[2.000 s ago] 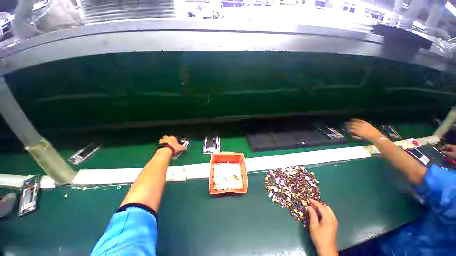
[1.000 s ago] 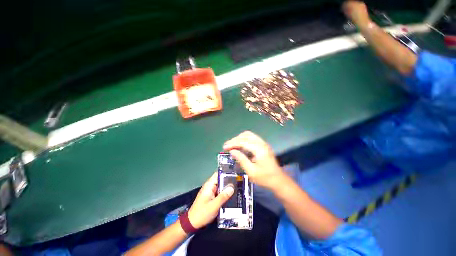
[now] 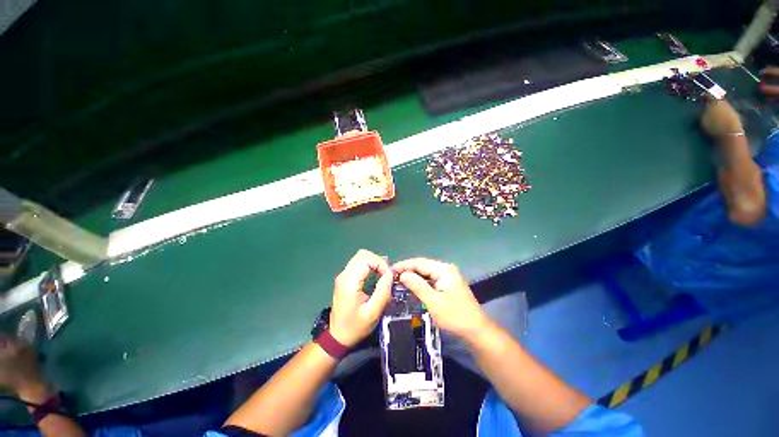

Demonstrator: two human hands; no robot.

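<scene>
An open phone unit (image 3: 412,363) with a silver edge and dark centre lies upright in front of my body, its top end under my hands. My left hand (image 3: 360,294) is above its top left, thumb and finger pinched together. My right hand (image 3: 438,293) meets it there, thumb and fingertips pinched at the phone's top end. Whatever tiny part lies between the fingertips is too small to tell. A loose pile of small dark and gold components (image 3: 480,177) lies on the green bench. Left of it stands an orange-red bin (image 3: 326,183) with cream-white pieces.
Phone units lie on the green belt, one behind the bin (image 3: 348,121), one further left (image 3: 133,198). Another phone (image 3: 53,303) lies at the bench's left. A white strip (image 3: 213,207) borders the belt, with a dark mat (image 3: 512,78) beyond. Co-workers' arms show right (image 3: 736,162) and left (image 3: 26,375).
My left hand has left the phone's side and moved up to meet my right hand at its top end. Earlier, my hands were at the belt and the pile. The view has tilted down.
</scene>
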